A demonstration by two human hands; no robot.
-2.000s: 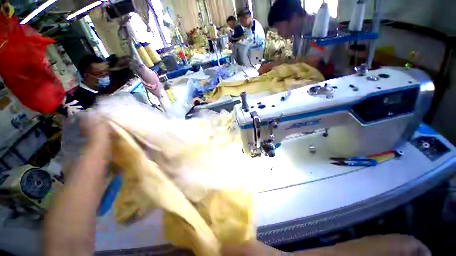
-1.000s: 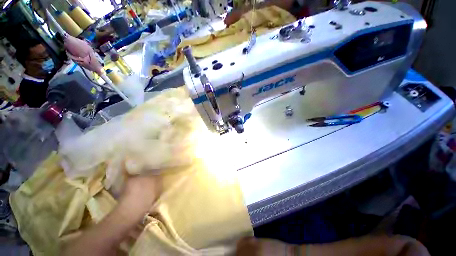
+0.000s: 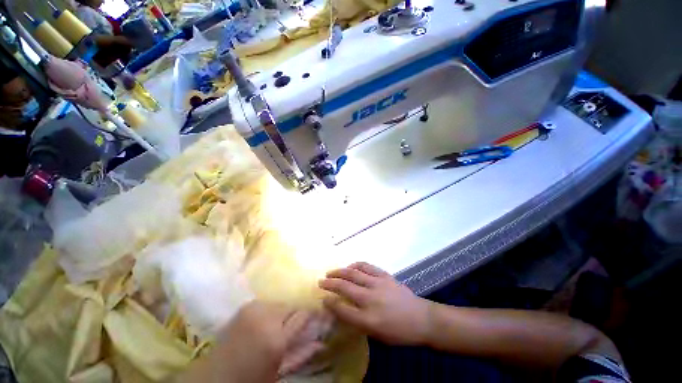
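The yellow fabric (image 3: 142, 336) and white sheer overlay (image 3: 198, 277) lie bunched on the left of the machine bed and over its front edge. My left hand (image 3: 258, 340) is blurred at the bottom centre, on the gathered sheer cloth; its fingers are hard to make out. My right hand (image 3: 366, 299) rests on the cloth at the table's front edge, its fingers bent over it. The white sewing machine head (image 3: 359, 97) stands beyond both hands. The needle area (image 3: 310, 187) is partly lost in lamp glare.
Blue-handled snips (image 3: 478, 155) and a red-and-yellow tool (image 3: 523, 136) lie on the right of the bed. A pink lamp-like piece (image 3: 71, 78) and yellow thread cones (image 3: 52, 37) are at upper left. A masked person (image 3: 19, 105) is at the left edge.
The cloth has been turned and bunched, with more sheer layer showing on top. My right hand has come up onto the cloth. My left hand has moved right and down. The view has shifted.
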